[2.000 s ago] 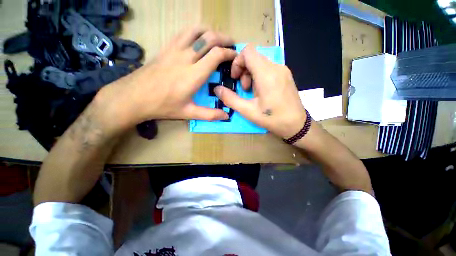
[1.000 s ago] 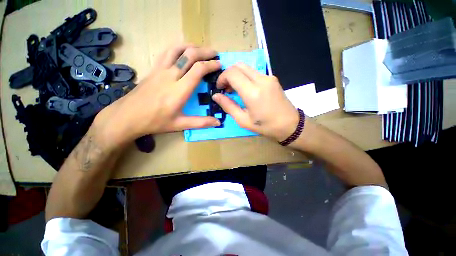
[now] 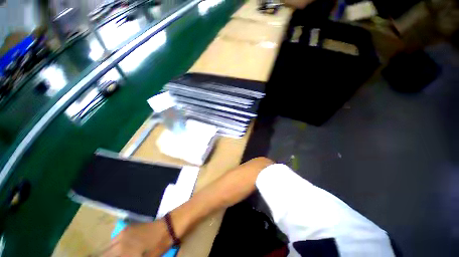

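Observation:
My right hand [image 3: 133,242] is at the bottom left edge of the picture, blurred and partly cut off. Its fingertips do not show clearly, and I cannot tell what they hold. It lies over the blue fixture [image 3: 120,228], of which only small bright blue parts show beside the hand and wrist. The black housing on the fixture is not visible. My left hand is out of the picture. A black adhesive sheet [image 3: 128,183] with white edges lies on the bench just beyond my right hand, with white backing paper [image 3: 177,189] at its near end.
A white box [image 3: 187,143] stands beyond the sheet, with striped strips [image 3: 216,103] behind it and a thin grey strip [image 3: 138,140] beside it. A green conveyor belt [image 3: 126,95] runs along the left, carrying small dark units. A large black object [image 3: 322,70] stands right of the bench.
The view has swung to the right along the bench and conveyor. My left hand, the pile of housings and most of the fixture have left the picture. My right hand now shows at the bottom left.

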